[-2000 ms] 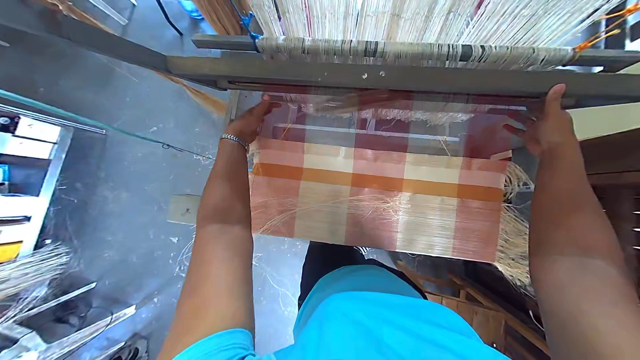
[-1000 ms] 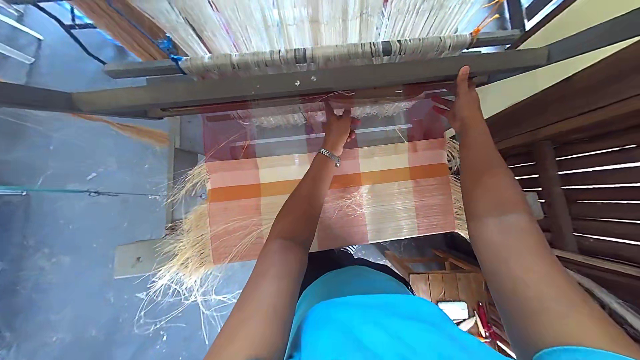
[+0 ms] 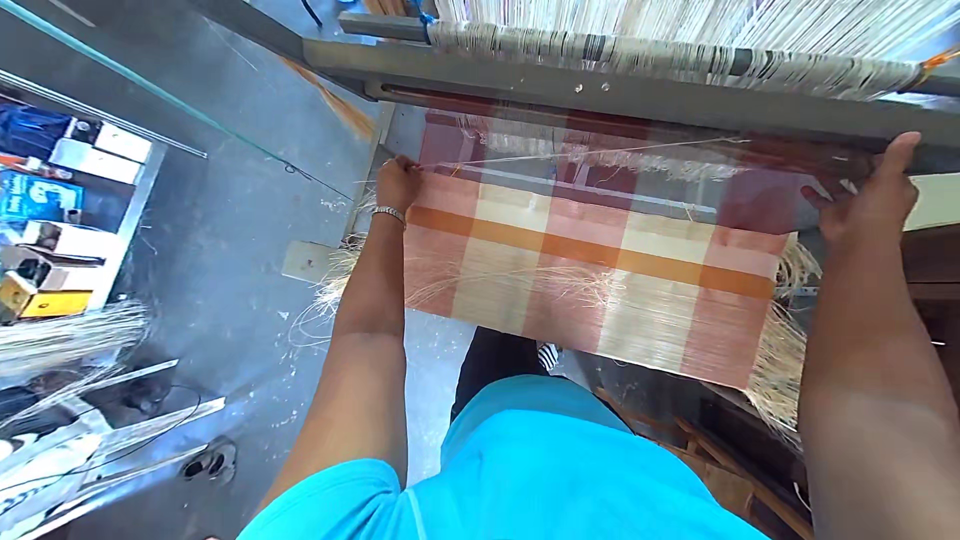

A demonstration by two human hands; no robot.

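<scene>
A plaid cloth [image 3: 585,262] in pink, cream and orange stretches across a handloom, with dark red warp threads [image 3: 450,142] behind it. My left hand [image 3: 398,184], with a bracelet at its wrist, is closed at the cloth's upper left corner. From it a pale weft strand [image 3: 600,152] runs slantwise over the warp; the fingers appear to pinch its end. My right hand [image 3: 862,191] is at the right end of the loom's wooden beater beam [image 3: 600,86], thumb up on it and fingers spread below. Whether it holds anything else is hidden.
String heddles [image 3: 660,56] hang on a rod behind the beam. Loose fibres [image 3: 780,367] stick out at both cloth edges. At the left stand a shelf with boxes [image 3: 56,300] and a bundle of pale fibre [image 3: 75,334]. A green cord [image 3: 150,82] crosses the upper left.
My left hand has moved from the middle of the warp to the cloth's left edge, and a pale strand now stretches across the warp. My right hand stays at the beam's right end. The view has swung left.
</scene>
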